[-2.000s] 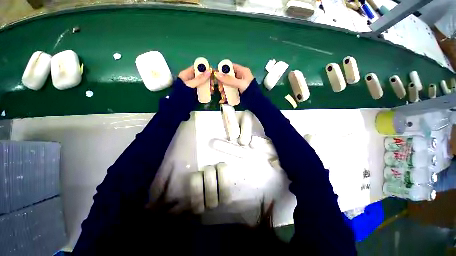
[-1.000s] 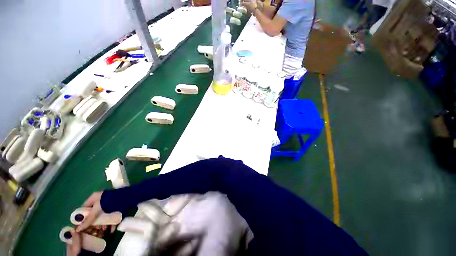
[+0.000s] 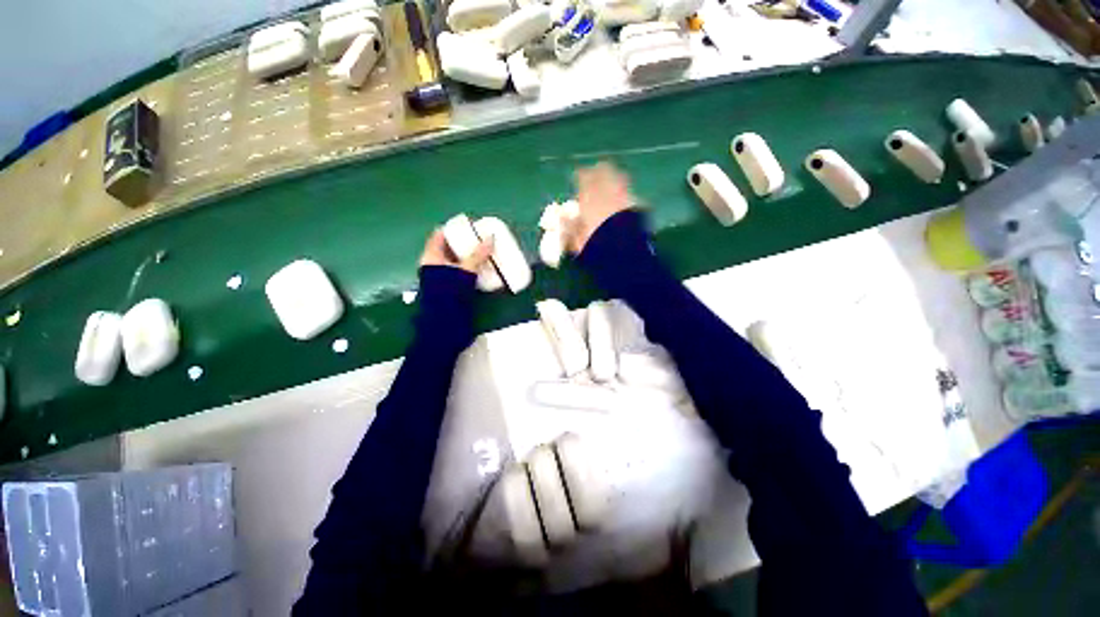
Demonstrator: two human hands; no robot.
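Note:
Two cream-white housings (image 3: 504, 256) lie side by side over the green belt, a dark seam between them. My left hand (image 3: 456, 251) holds them at their left side; no black spots show on them. My right hand (image 3: 603, 199) is blurred over the belt, right of the pair, beside a small white piece (image 3: 555, 231). Its fingers touch or overlap that piece; its grip is unclear. More white bars (image 3: 563, 338) lie in a loose group on the white-covered table (image 3: 290, 446), with a row of bars (image 3: 553, 494) closer to my body.
Wide white units (image 3: 304, 299) sit on the belt at left. Housings with black spots (image 3: 718, 193) line it at right. Grey stacked trays (image 3: 133, 530) stand lower left, labelled bottles (image 3: 1007, 325) at right, above a blue stool (image 3: 989, 500). White parts (image 3: 477, 58) and a hammer-like tool (image 3: 425, 72) lie beyond.
The view swung right, then back. The two housings, earlier held apart with black spots showing, now appear together at my left hand. My right hand has moved away to the right.

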